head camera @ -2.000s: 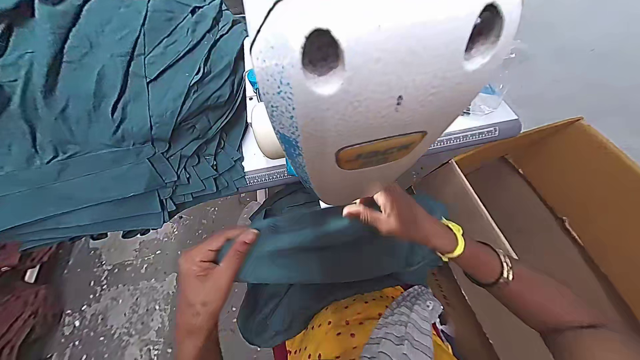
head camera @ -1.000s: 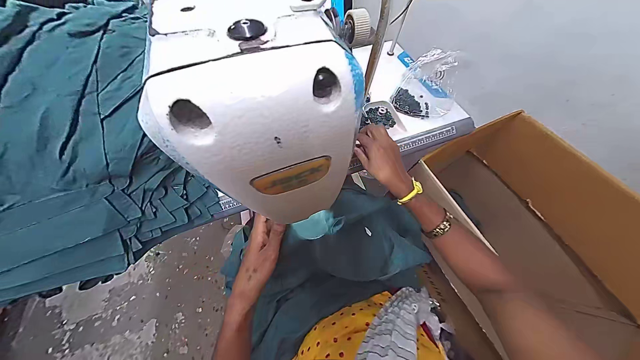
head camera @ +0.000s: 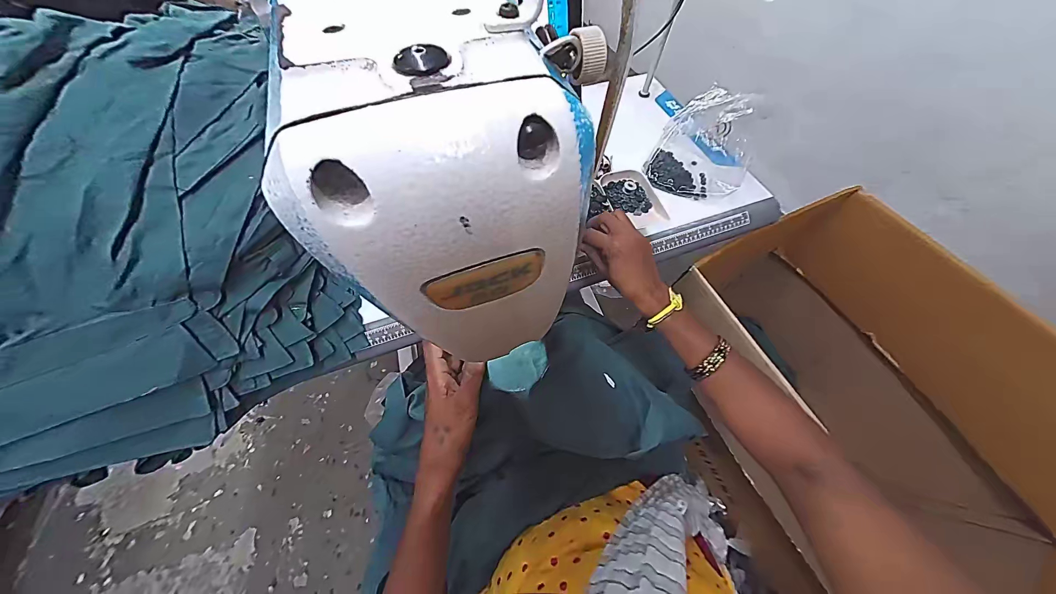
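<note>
A white Jack sewing machine head (head camera: 429,181) fills the upper middle of the view. Under its lower left edge is my left hand (head camera: 452,388), its fingertips hidden by the machine at the dark green garment (head camera: 610,388), which hangs over my lap. My right hand (head camera: 619,252) is at the machine's right side, fingers bent, near a small tray (head camera: 656,202) of dark buttons (head camera: 627,196). Whether it holds a button cannot be seen. Beside the tray lies a clear plastic bag (head camera: 714,140) with more dark buttons.
A large stack of green fabric pieces (head camera: 91,247) covers the left side of the table. An open cardboard box (head camera: 949,289) stands at the right, below my right arm. The white table edge (head camera: 701,235) bears a ruler strip. Speckled floor (head camera: 181,528) shows at lower left.
Two seconds ago both hands held the green garment in front of the machine. My left hand has since gone under the machine head, and my right hand has moved off the cloth to beside the button tray.
</note>
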